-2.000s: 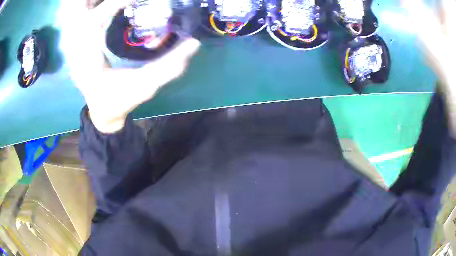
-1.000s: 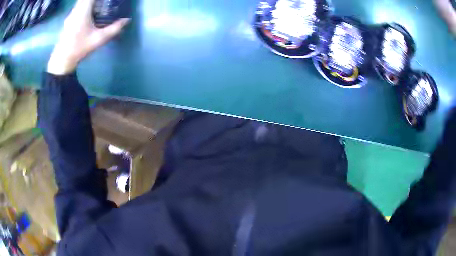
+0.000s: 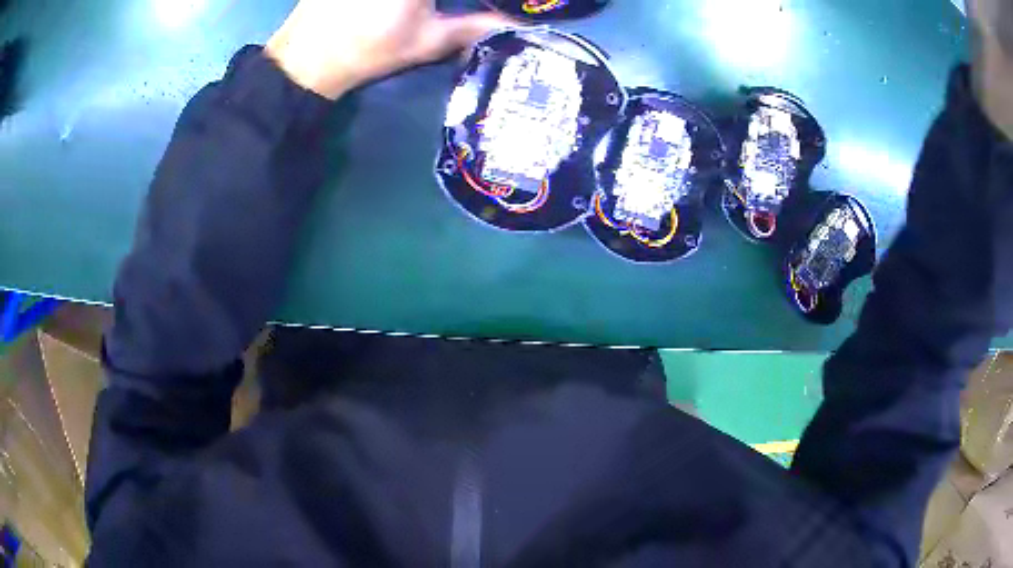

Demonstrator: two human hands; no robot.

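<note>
Several round black housings lie open side up on the bench, each with a silver-white circuit board and thin coloured wires: the largest [image 3: 524, 128], one touching it on the right [image 3: 653, 178], a smaller one [image 3: 770, 161] and the rightmost [image 3: 830, 255]. My left hand [image 3: 372, 42] is at the top edge, its thumb stretched right between the largest housing and another black housing [image 3: 550, 9] that is cut off by the top edge. Its fingers are hidden, so its grip cannot be told. My right hand [image 3: 992, 61] is at the upper right edge, blurred and mostly cut off.
The glossy green mat [image 3: 378, 266] covers the bench, and its front edge runs in front of my body. Brown cartons [image 3: 72, 411] stand below at the left, and more brown cardboard [image 3: 989, 444] shows at the lower right. Green floor [image 3: 739, 405] shows below the bench.
My left hand was at the far upper left with a dark object at its fingers. It is now beside the housings near the top middle. The view has shifted.
</note>
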